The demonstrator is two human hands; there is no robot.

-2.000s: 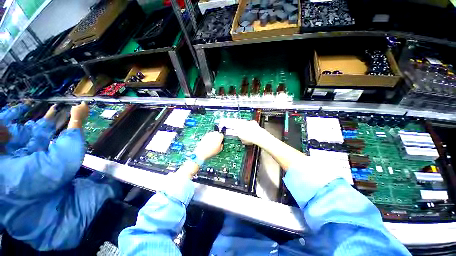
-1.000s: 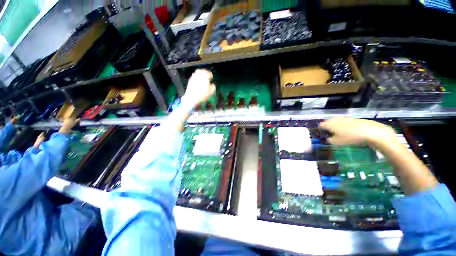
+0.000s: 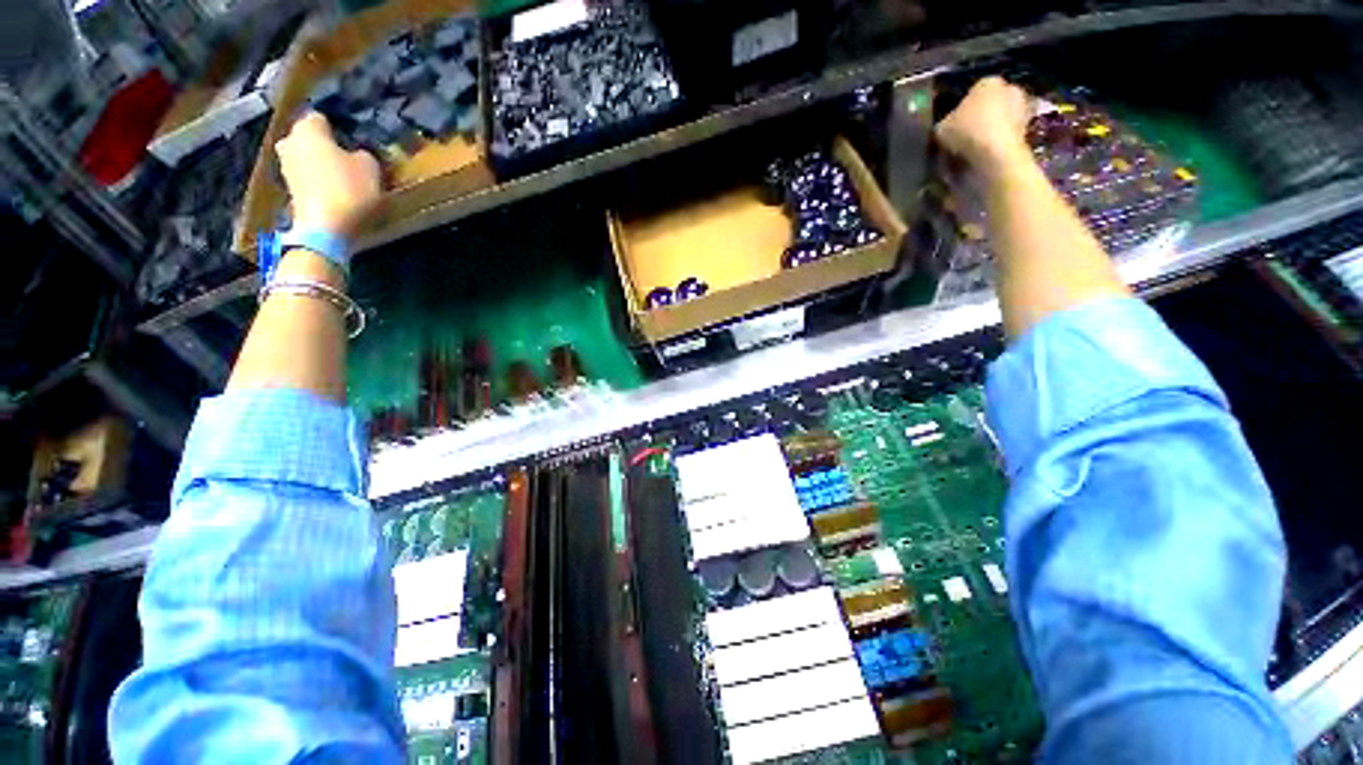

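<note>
My left hand [image 3: 328, 177] is raised at the upper shelf, over the near left corner of a cardboard box of grey-black block parts [image 3: 411, 87]. My right hand [image 3: 984, 123] is at the left edge of a clear plastic tray [image 3: 1114, 172] holding small yellow, red and black parts. The fingertips of both hands are hard to see, so I cannot tell whether they hold anything. Below, a green circuit board [image 3: 957, 516] carries pale white blocks [image 3: 789, 665], blue parts [image 3: 894, 658], brown-orange parts and round dark parts.
A cardboard box [image 3: 718, 247] with black round parts stands between my arms. Brown-orange parts [image 3: 476, 374] stand in a row on the shelf. A metal rail [image 3: 777, 374] runs behind the boards. Another board [image 3: 434, 605] lies partly behind my left sleeve.
The view has shifted to the right and closer to the shelves. My left hand has moved to the grey-black parts box. My right hand has risen from over the board to the clear tray.
</note>
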